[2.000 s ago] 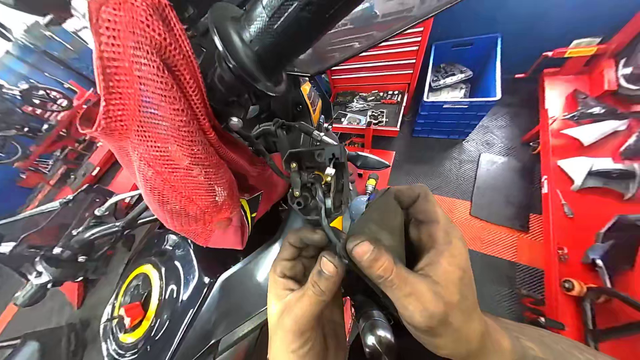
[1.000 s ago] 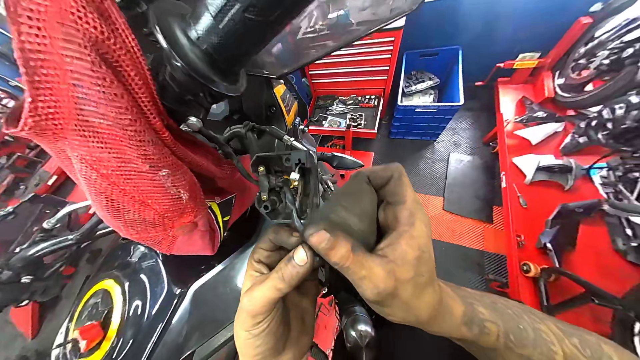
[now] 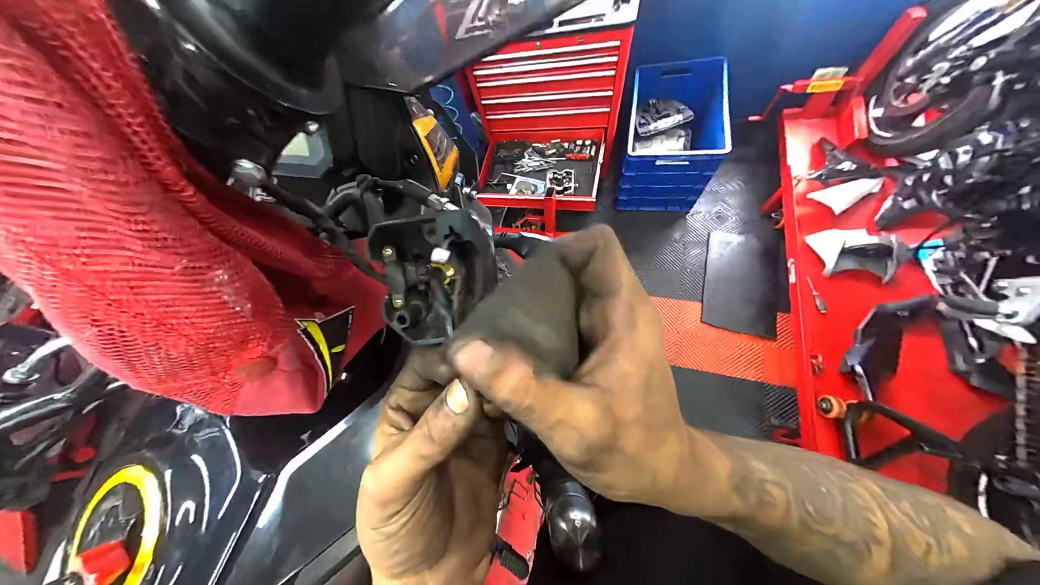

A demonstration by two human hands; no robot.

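Note:
My right hand (image 3: 605, 382) grips a dark grey rubbery sleeve (image 3: 528, 313), its thumb pressed on the lower left end. My left hand (image 3: 443, 471) meets it there, thumb and fingers pinched together; what lies between those fingertips is hidden, though a thin dark cable (image 3: 443, 309) runs down to them. Just above both hands is an opened black switch housing (image 3: 422, 276) on a motorcycle's handlebar, with brass-coloured screws and a white connector inside. A handlebar end weight (image 3: 572, 524) shows below my right hand.
A red mesh-covered glove or garment (image 3: 179, 268) hangs at the left over the black fuel tank (image 3: 203, 479). Behind stand a red tool chest (image 3: 552, 89) with an open drawer and stacked blue crates (image 3: 678, 171). A red lift table (image 3: 886, 357) at the right bears motorcycle parts.
Both hands stay together at the cable beneath the housing. The dark sleeve in my right hand shows more fully now than two seconds ago. The view has shifted and come nearer.

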